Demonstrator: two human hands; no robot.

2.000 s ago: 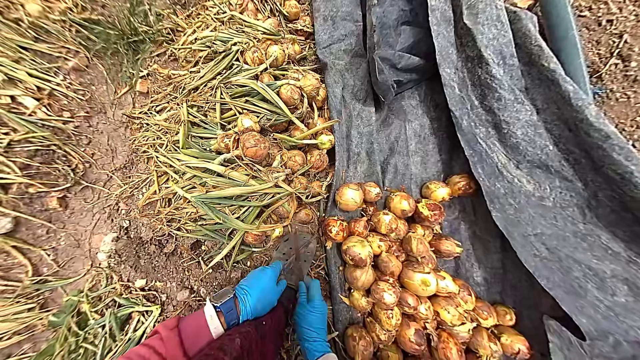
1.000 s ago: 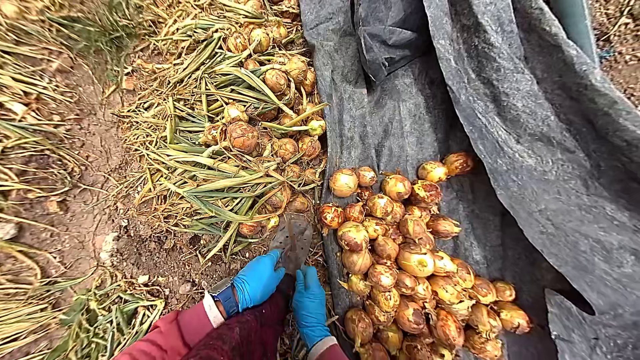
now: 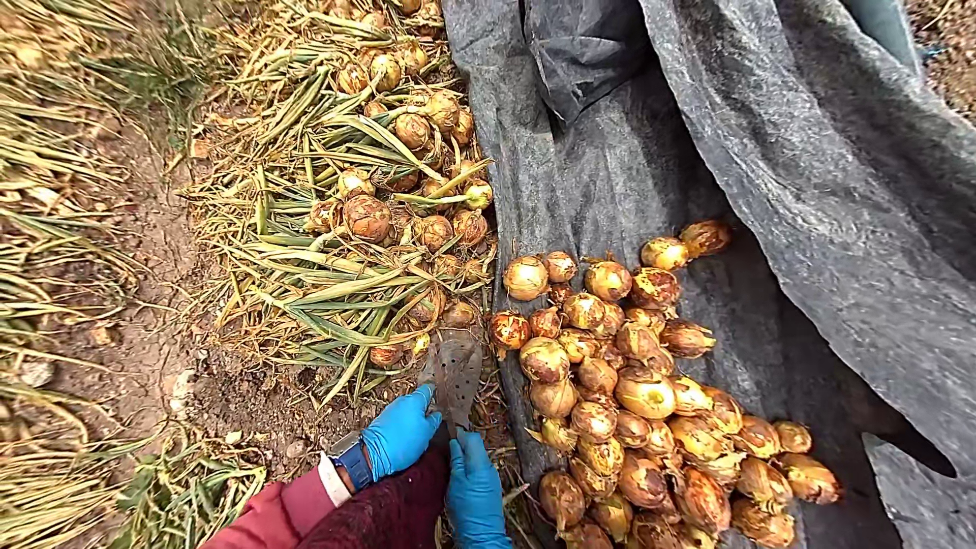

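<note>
My left hand (image 3: 402,428), in a blue glove, is at the lower left edge of a flat grey metal blade with small holes (image 3: 457,370). Its fingertips meet the blade's edge; whether they grip it is unclear. My right hand (image 3: 474,488), also blue-gloved, is closed around the narrow base of that blade, whose handle is hidden. Just beyond the blade lie onions with long green and dry leaves (image 3: 366,219). To the right, a heap of onions with their tops cut off (image 3: 644,393) rests on dark grey fabric (image 3: 610,179).
Folds of the grey fabric (image 3: 846,198) rise along the right, with a dark gap beneath. Bare soil with small stones (image 3: 152,290) runs down the left, beside more dry onion leaves (image 3: 53,252). A bluish-grey edge (image 3: 888,30) shows at the top right.
</note>
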